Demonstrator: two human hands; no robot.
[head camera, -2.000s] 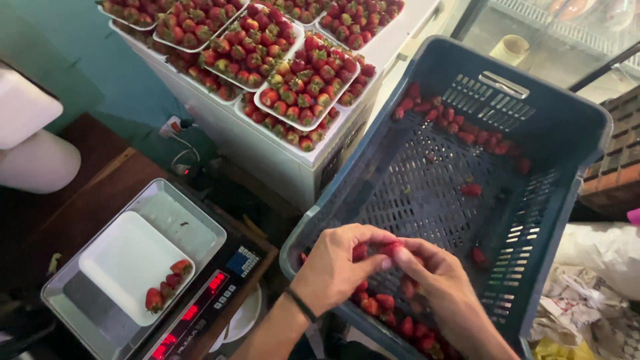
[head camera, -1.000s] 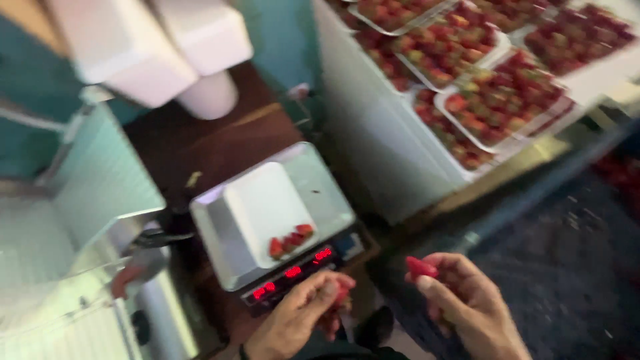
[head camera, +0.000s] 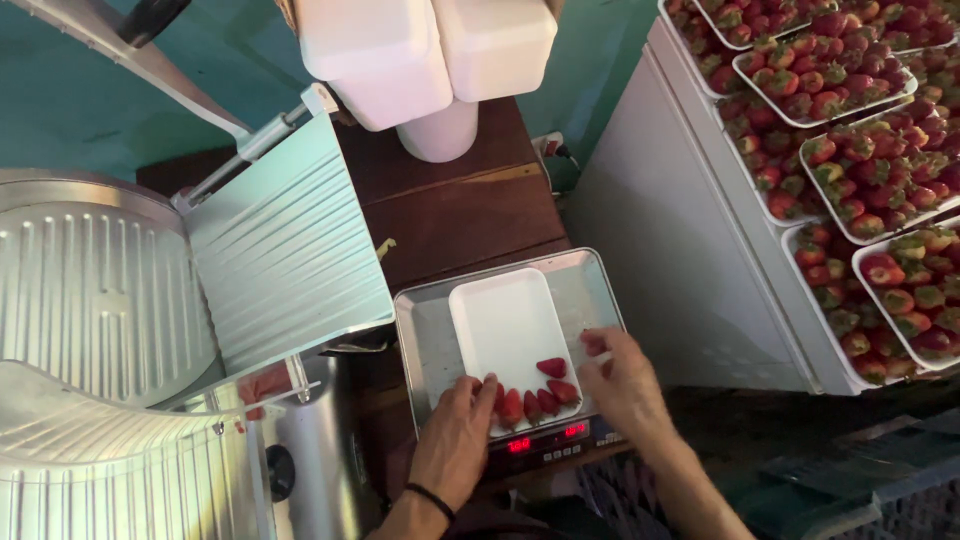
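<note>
A white foam tray (head camera: 506, 319) lies on the metal pan (head camera: 589, 281) of a digital scale with lit red digits. Several strawberries (head camera: 532, 407) line its near edge, and one more (head camera: 552, 367) lies at its right side. My left hand (head camera: 459, 427), with a dark band at the wrist, has its fingertips on the strawberries at the tray's near left corner; whether it grips one is hidden. Just right of the tray, over the pan, my right hand (head camera: 622, 375) holds a strawberry (head camera: 594, 343) between its fingers.
A metal slicer (head camera: 285, 255) stands at the left. Stacked white foam trays (head camera: 382, 60) are on the wooden table (head camera: 465, 217) behind the scale. At the right, filled strawberry trays (head camera: 825, 124) cover a white freezer (head camera: 690, 225). A dark crate (head camera: 840, 480) is at the lower right.
The view has swung left from the crate to the scale. Both hands have moved from over the crate to the tray on the scale, which now holds more strawberries.
</note>
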